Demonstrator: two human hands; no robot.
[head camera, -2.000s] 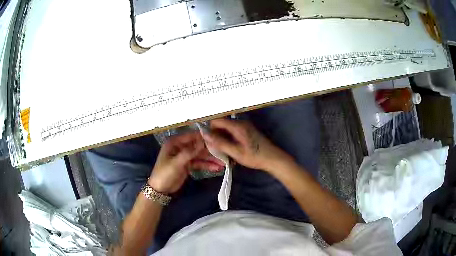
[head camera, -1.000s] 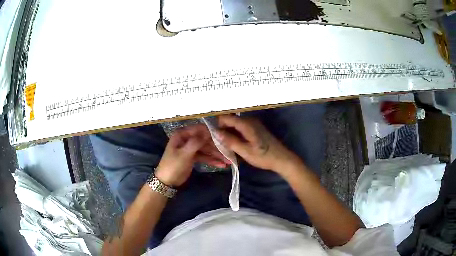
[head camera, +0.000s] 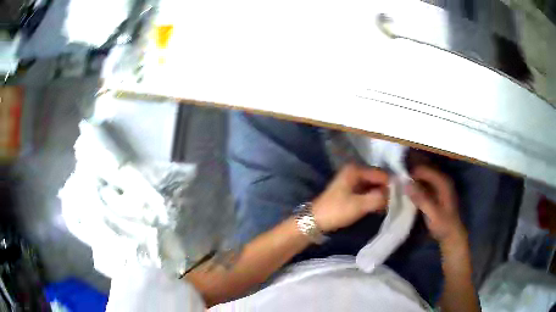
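Note:
A narrow white fabric piece (head camera: 395, 222) hangs between my two hands over my lap, below the table's front edge. Its upper part widens near the table edge and its lower end hangs free by my white shirt. My left hand (head camera: 353, 198), with a metal watch on the wrist, pinches the piece from the left. My right hand (head camera: 436, 198) holds it from the right, fingers bent at its edge. Both hands are blurred.
The white machine table (head camera: 274, 61) spans the top, with part of the steel plate (head camera: 475, 39) at upper right. A loose white fabric heap (head camera: 122, 201) lies on the left. Another white stack (head camera: 521, 289) shows at lower right, and a blue item (head camera: 76, 297) at lower left.
The view has swung to the left, so table and hands appear further right. The hands have moved slightly apart, and more of the white piece shows between them.

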